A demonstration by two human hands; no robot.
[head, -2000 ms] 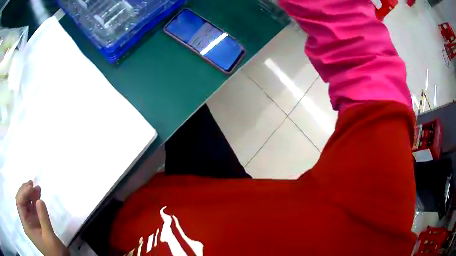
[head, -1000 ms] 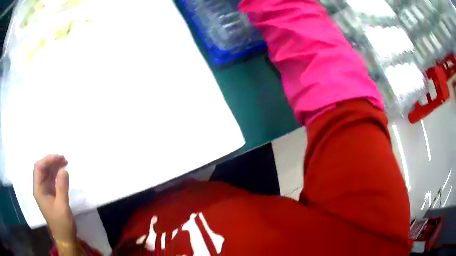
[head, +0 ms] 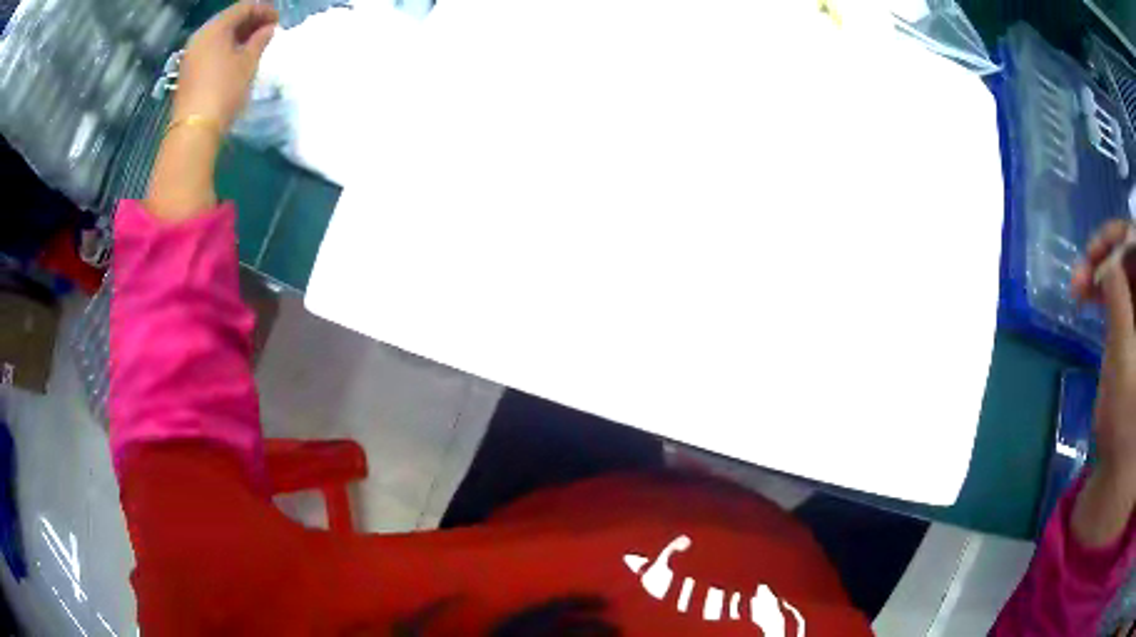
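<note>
A large white work sheet (head: 660, 249) lies in front of me. My left hand (head: 231, 56) is at the upper left, beyond the sheet's left corner, with its fingers bent near a crumpled clear bag (head: 268, 118); whether it holds anything is unclear. My right hand (head: 1105, 268) is at the right edge of the picture, partly cut off, over the blue tray with clear trays. A small pale thing shows at its fingers, too blurred to name.
Blue tray with clear trays (head: 1053, 187) stands right of the sheet. The phone (head: 1071, 417) lies near the front edge. Stacked clear compartment trays (head: 87, 81) are at the far left. A clear bag (head: 953, 31) is at the top right. A red stool (head: 318, 464) stands on the floor.
The view has swung right to left across the bench. My left hand has moved from the sheet's front left to its far left side. My right hand has come into view.
</note>
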